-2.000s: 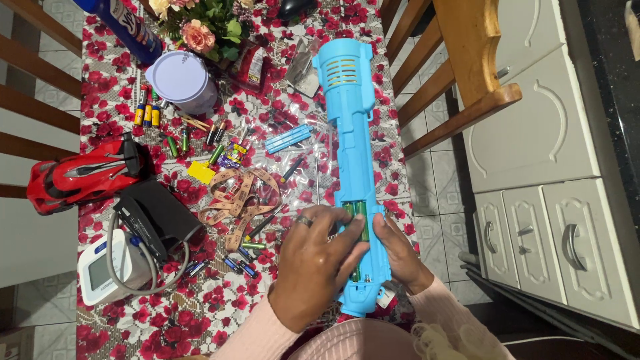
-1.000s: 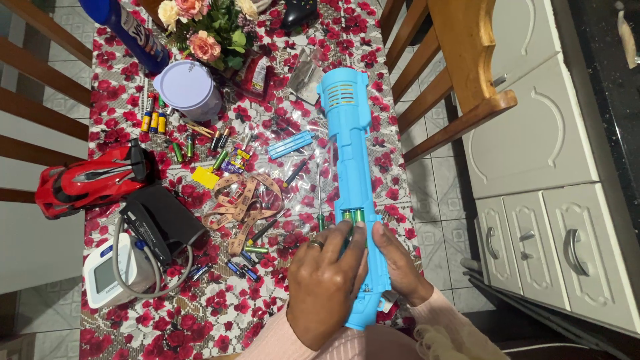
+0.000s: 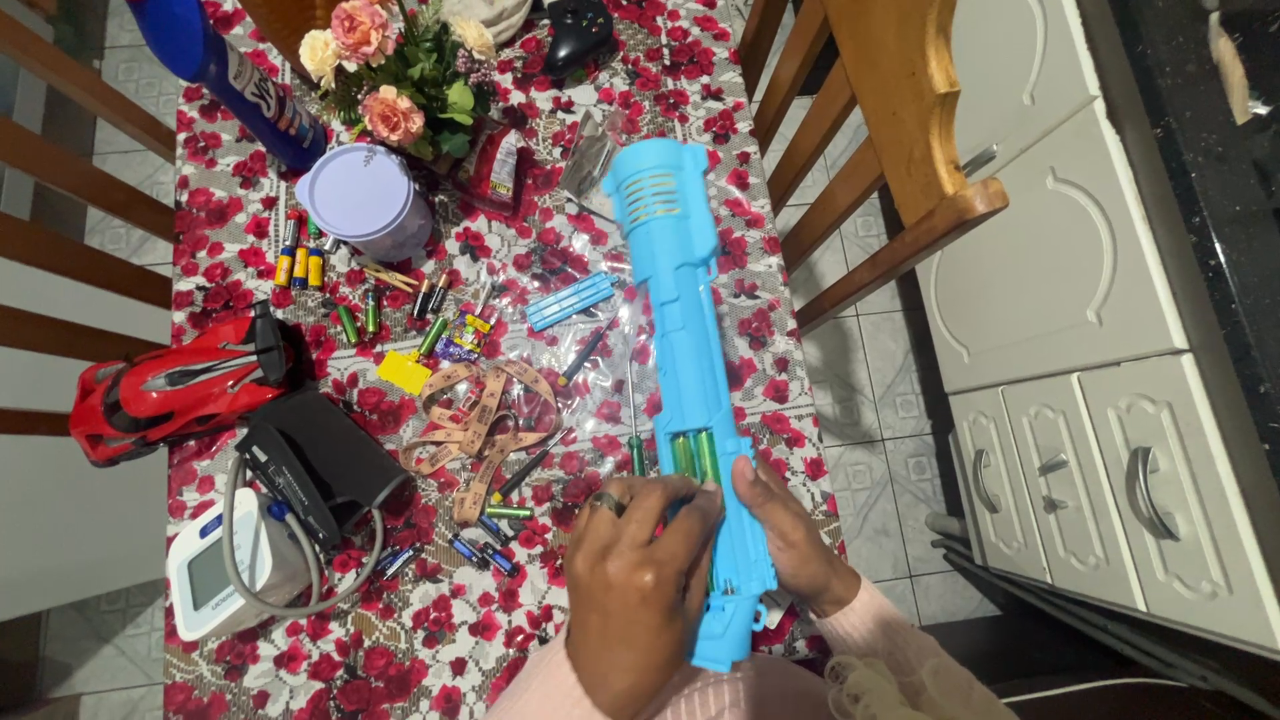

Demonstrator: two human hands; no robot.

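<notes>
A light blue plastic toy gun [image 3: 685,330] lies lengthwise before me, its slotted round end pointing away. Green batteries [image 3: 696,457] show in its open battery compartment. My left hand [image 3: 640,560] lies over the compartment, its fingertips on the batteries; part of the compartment is hidden beneath it. Along the toy's right side, my right hand [image 3: 795,535] grips it, thumb on the edge. A ribbed blue plastic cover [image 3: 571,301] rests on the table to the left of the toy. A green-handled screwdriver [image 3: 636,450] lies just beside the toy.
On the flowered tablecloth [image 3: 370,670] are loose batteries [image 3: 300,268], a tape measure [image 3: 480,420], a red toy car [image 3: 185,385], a blood pressure monitor [image 3: 235,565], a lidded tub [image 3: 370,200], flowers [image 3: 390,115] and a blue bottle [image 3: 240,90]. A wooden chair [image 3: 890,150] stands at right.
My left hand has shifted toward the near end of the compartment, so more of the green batteries shows than one second ago. My right hand still holds the toy's side.
</notes>
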